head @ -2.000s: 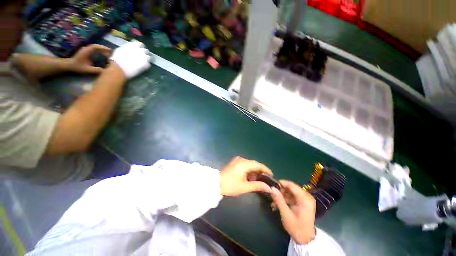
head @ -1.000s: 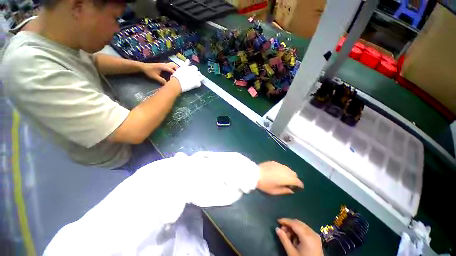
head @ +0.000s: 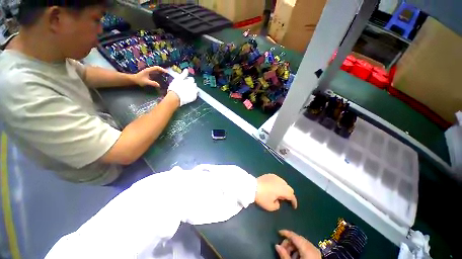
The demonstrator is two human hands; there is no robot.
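Observation:
A closed black watch head [head: 219, 134] with a silvery rim lies alone on the dark green mat, beyond my left sleeve. My left hand [head: 275, 192] is bare, fingers loosely bent above the mat, with nothing visible in it. My right hand [head: 299, 246] is at the bottom edge, partly cut off, its fingers curled; whether it holds something is hidden. A row of overlapping dark screen assemblies [head: 349, 244] with gold tails lies just right of my right hand. Thin tweezers [head: 272, 149] lie by the white rail.
A co-worker [head: 50, 111] with one white-gloved hand sits at left. Beyond the rail [head: 228, 114] are a pile of coloured clips [head: 253, 76], a white post [head: 314, 66] and a white pocket tray [head: 370, 159] with dark parts. Crumpled wipes [head: 414, 245] lie at lower right.
The dark piece that both hands held is gone from between them; the hands are apart. A watch head now shows on the mat at centre left. The view has swung left.

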